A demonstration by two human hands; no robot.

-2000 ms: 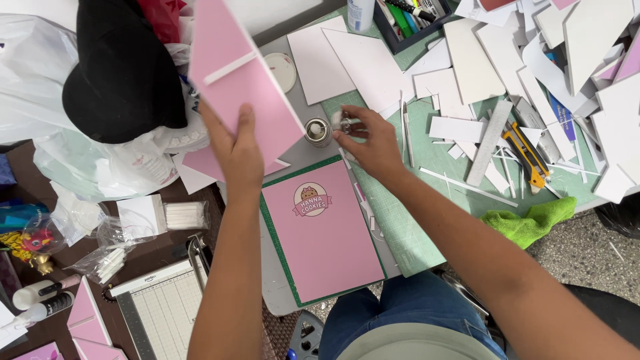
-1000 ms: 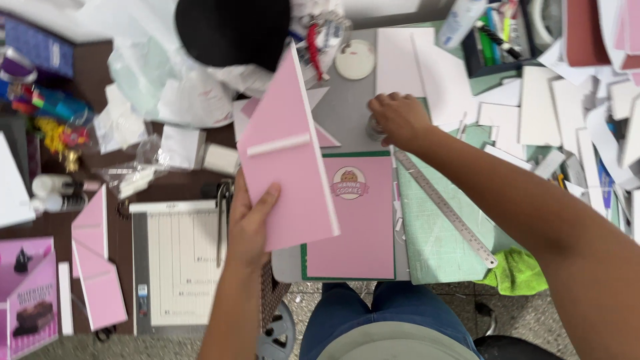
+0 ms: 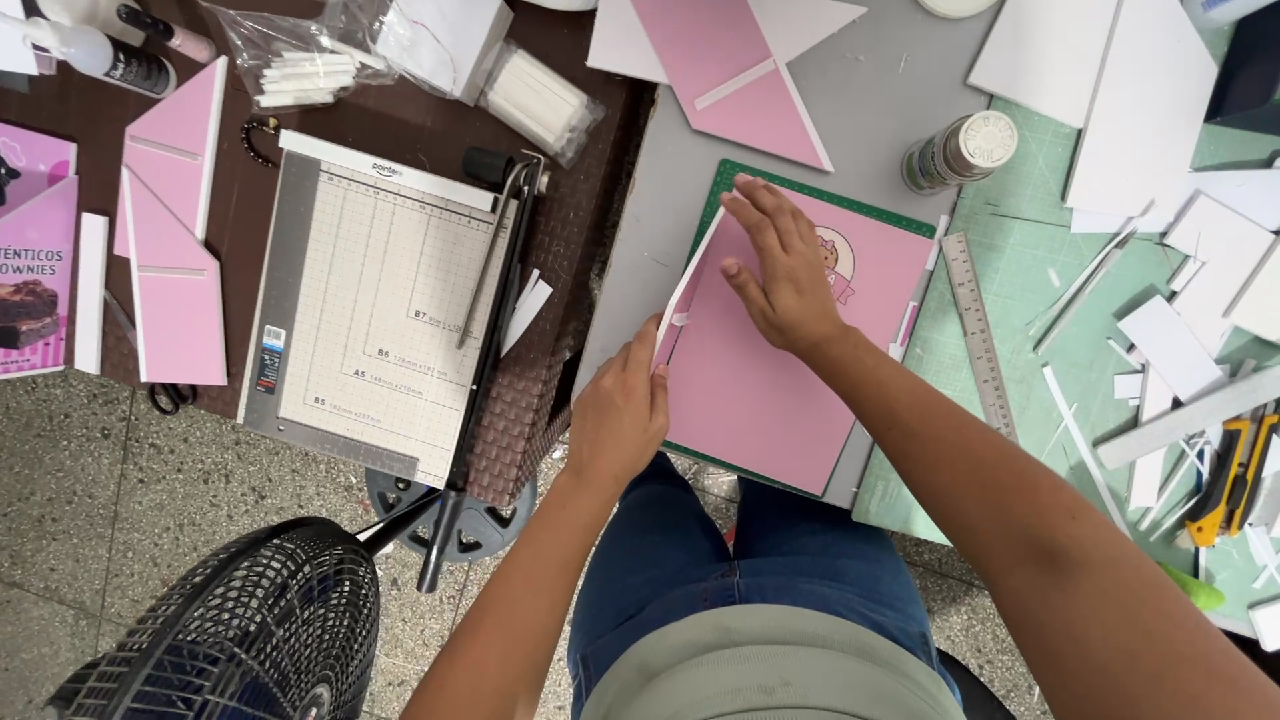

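My left hand [image 3: 622,405] grips the lower end of a pink-faced foam board piece [image 3: 688,272], which stands on edge along the left side of a flat pink board [image 3: 765,410]. The flat board bears a round printed logo, partly covered by my right hand [image 3: 780,265]. That hand is spread near the upper end of the standing piece, its fingertips at the top; it holds nothing else. A green cutting mat [image 3: 850,205] lies under the flat board. To the upper right stands a small glass jar with a metal lid [image 3: 958,152].
A paper trimmer [image 3: 385,300] and pink cut pieces [image 3: 180,310] lie at the left. A steel ruler [image 3: 978,335], foam board scraps [image 3: 1170,345] and a yellow utility knife [image 3: 1230,480] are at the right. A fan [image 3: 250,620] stands at lower left.
My left hand has lowered the pink piece to the flat board's left edge. My right hand has let go of the jar and moved over the board. The view has shifted.
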